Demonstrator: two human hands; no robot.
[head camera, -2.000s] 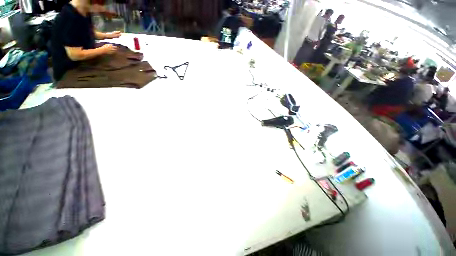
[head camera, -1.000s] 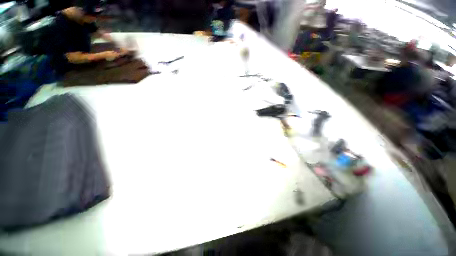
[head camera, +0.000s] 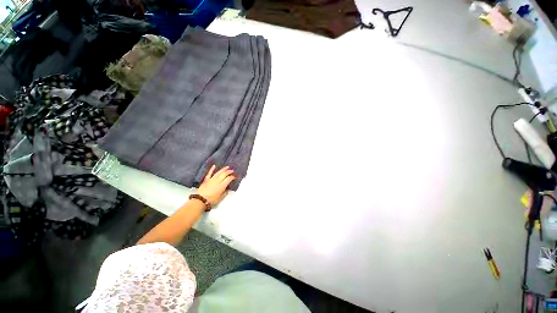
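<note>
A stack of grey skirts (head camera: 189, 104) lies flat on the white table's left part, with several layered edges along its right side. My left hand (head camera: 218, 184), bare with a dark bead bracelet, rests palm down on the near right corner of the stack, fingers slightly spread. It does not visibly grip the cloth. My right hand is not in view. Small thread snips (head camera: 491, 263) with yellow-orange handles lie on the table at the lower right, away from my hand.
A brown garment (head camera: 305, 14) and a black hanger (head camera: 394, 20) lie at the far side. A black hair dryer (head camera: 530, 174), cords and a white power strip (head camera: 535, 110) are at the right edge. Patterned fabric heaps (head camera: 58, 159) lie left of the table.
The view has swung left and down, so the skirt stack now shows nearer the middle. My left hand has come into view on it. The other person is out of view.
</note>
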